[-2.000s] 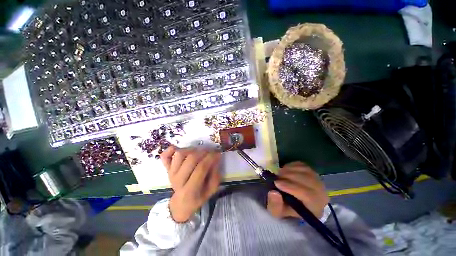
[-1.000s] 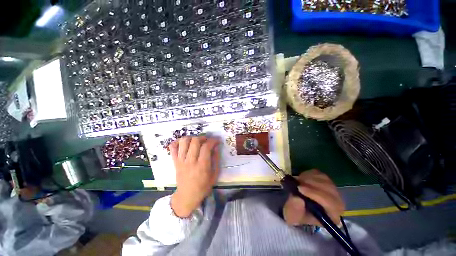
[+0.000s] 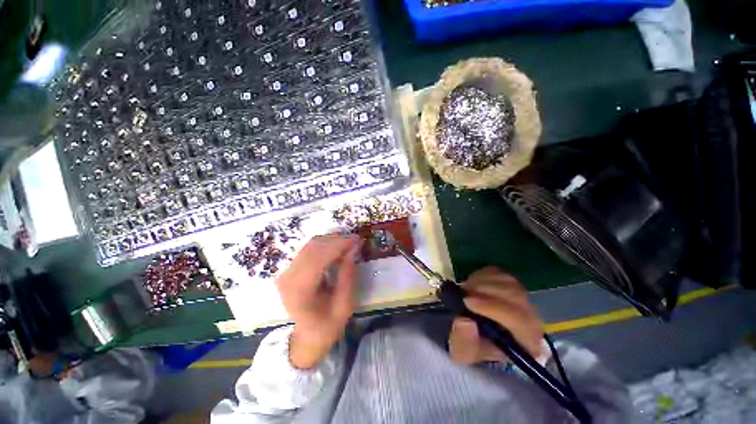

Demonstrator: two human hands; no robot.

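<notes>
My right hand (image 3: 496,313) holds the black handle of the soldering iron (image 3: 424,272), its silver tip at the round grey spot of the reddish-brown fixture block (image 3: 401,235). My left hand (image 3: 319,290) is at the block's left edge, thumb and fingers close together; whether they hold a small part cannot be told. Gold-silver components (image 3: 377,207) lie heaped just above the block. Dark red-purple components (image 3: 264,250) lie loose on the white work sheet (image 3: 390,286), left of my left hand.
A clear blister tray (image 3: 240,108) with filled pockets lies above the sheet. A tan-rimmed bowl (image 3: 524,120) of silver scraps and a black fan (image 3: 597,224) are right. A blue bin (image 3: 530,18) is at the top. More dark red parts (image 3: 174,277) and a silver cylinder (image 3: 101,321) are left.
My left hand has moved from the dark red pile to the block's left edge, its fingers drawn together. The iron stays at the block. The camera view has shifted.
</notes>
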